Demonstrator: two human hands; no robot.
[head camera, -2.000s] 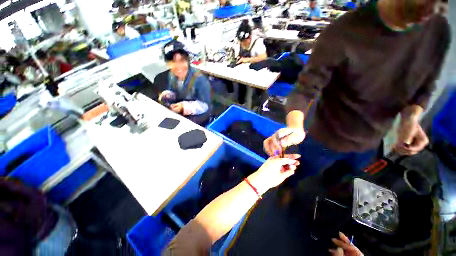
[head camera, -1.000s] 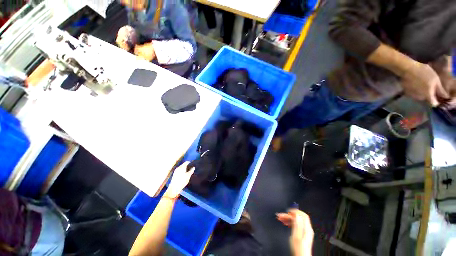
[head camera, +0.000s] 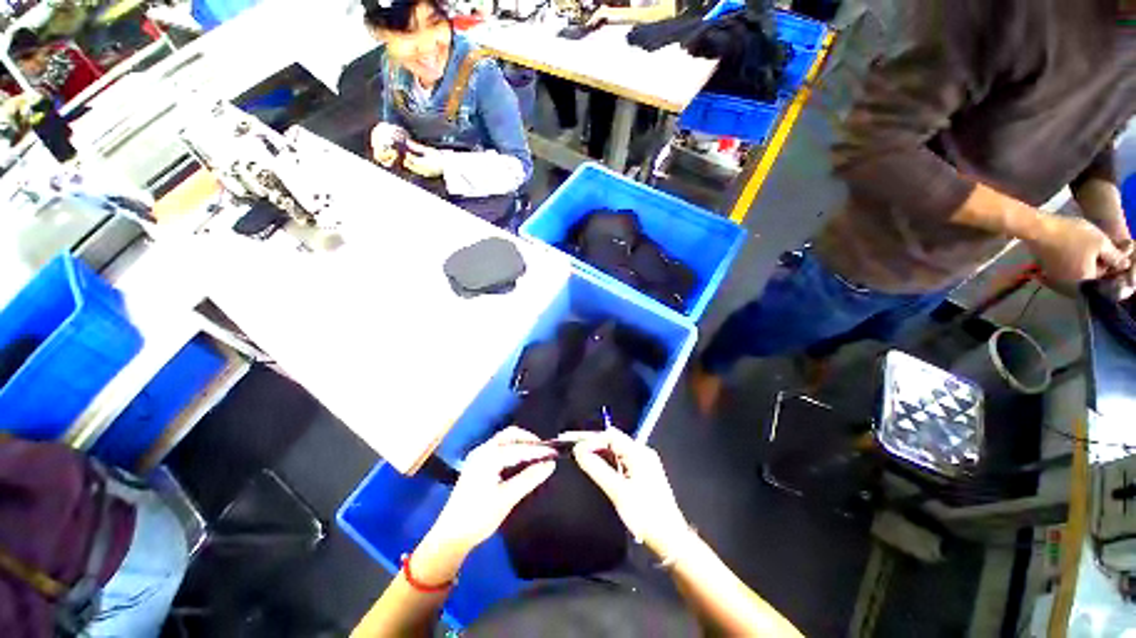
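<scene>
A black sewn piece (head camera: 564, 523) hangs below my two hands, over the near end of the blue crates. My left hand (head camera: 505, 471) pinches its upper edge at the left. My right hand (head camera: 627, 480) pinches the same edge close beside it. A small thin blue-tipped item (head camera: 608, 419) shows at my right fingers; what it is cannot be told. The large blue crate (head camera: 673, 361) just beyond my hands holds heaped black pieces (head camera: 586, 374). Stacked black panels (head camera: 486, 266) lie on the white table.
The white table (head camera: 361, 361) with a sewing machine (head camera: 255, 168) is at the left. A smaller blue crate (head camera: 380, 505) is under its end, another crate (head camera: 723, 237) beyond. A seated person is behind the table, a standing person at the right near a stool (head camera: 932, 411). Another person is far left.
My left hand has come up from the large crate, and my right hand has moved left to meet it. Both now hold a black piece. One panel on the table no longer shows.
</scene>
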